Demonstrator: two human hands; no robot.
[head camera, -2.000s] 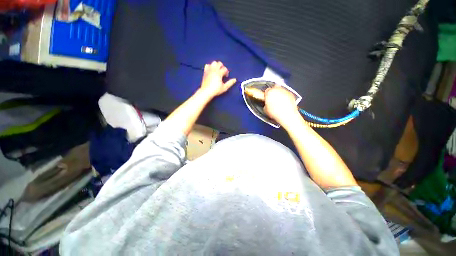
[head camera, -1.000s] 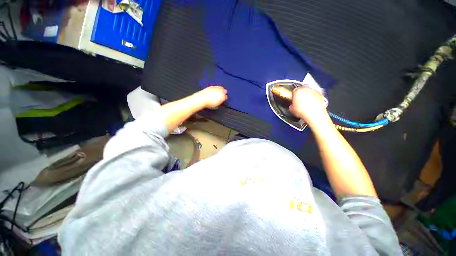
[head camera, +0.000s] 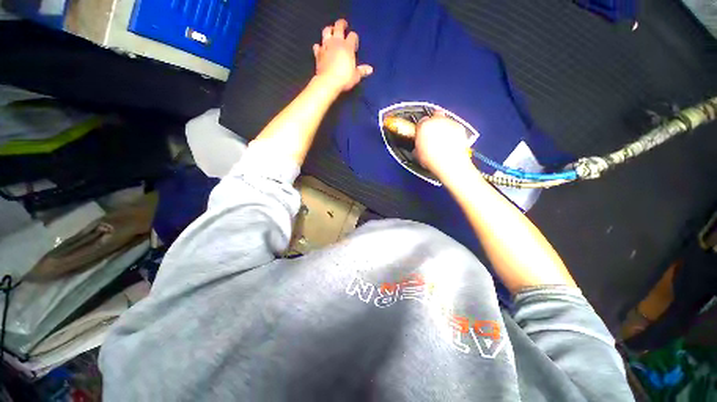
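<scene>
A navy garment piece lies spread on the black ribbed table cover. The steam iron rests on the cloth, its pointed end to the left. My right hand is closed around its tan handle. My left hand lies on the cloth's left edge, fingers spread, holding nothing. A white patch shows at the cloth's right edge, partly under the hoses. The cloth's near end is hidden by my right forearm and shirt.
Blue and yellowish lines join a pale wrapped hose at the right. A blue-fronted white box stands upper left. Folded clothes lie lower left, and a cardboard piece shows below the table's edge. Another navy piece lies at the far side.
My left hand has moved forward along the cloth and its fingers have spread. The iron has moved left off the white patch, which shows more fully. The camera view has shifted.
</scene>
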